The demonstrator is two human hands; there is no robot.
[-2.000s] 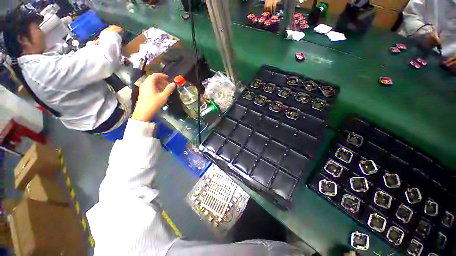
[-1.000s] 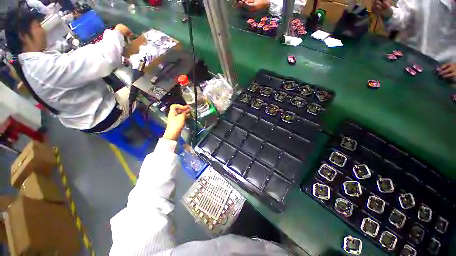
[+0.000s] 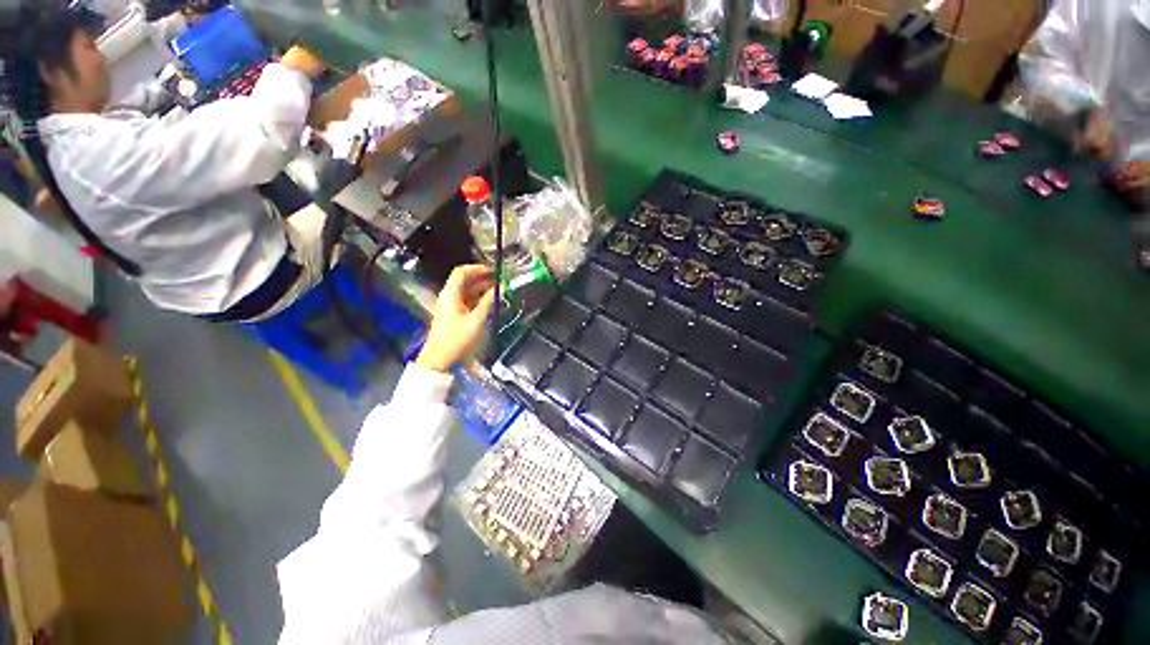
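Note:
My left hand [image 3: 459, 315] reaches over the bench's left edge, just below the bottle with the red cap [image 3: 478, 202] and left of the green-topped container [image 3: 528, 275]. Its thumb and fingers are bent towards each other; whether they hold something small cannot be told. My right hand is not in view. A black blister tray [image 3: 615, 368] lies right of my hand, with square modules [image 3: 728, 294] in its far pockets and empty pockets nearer. A second black tray [image 3: 967, 410] at the right holds many silver-rimmed modules. One loose module [image 3: 884, 615] lies on the green mat.
A pale parts tray [image 3: 534, 494] and a blue bin [image 3: 483, 401] sit below the bench edge. A metal post [image 3: 563, 101] and dark cable stand beyond my hand. A seated person [image 3: 177, 189] is at left. Red parts [image 3: 928, 207] lie on the far mat. Cardboard boxes [image 3: 95, 554] stand on the floor.
My left hand has moved down and right from beside the red cap to below the bottle. In the last second it has shifted only slightly. The person at far right has moved their arms.

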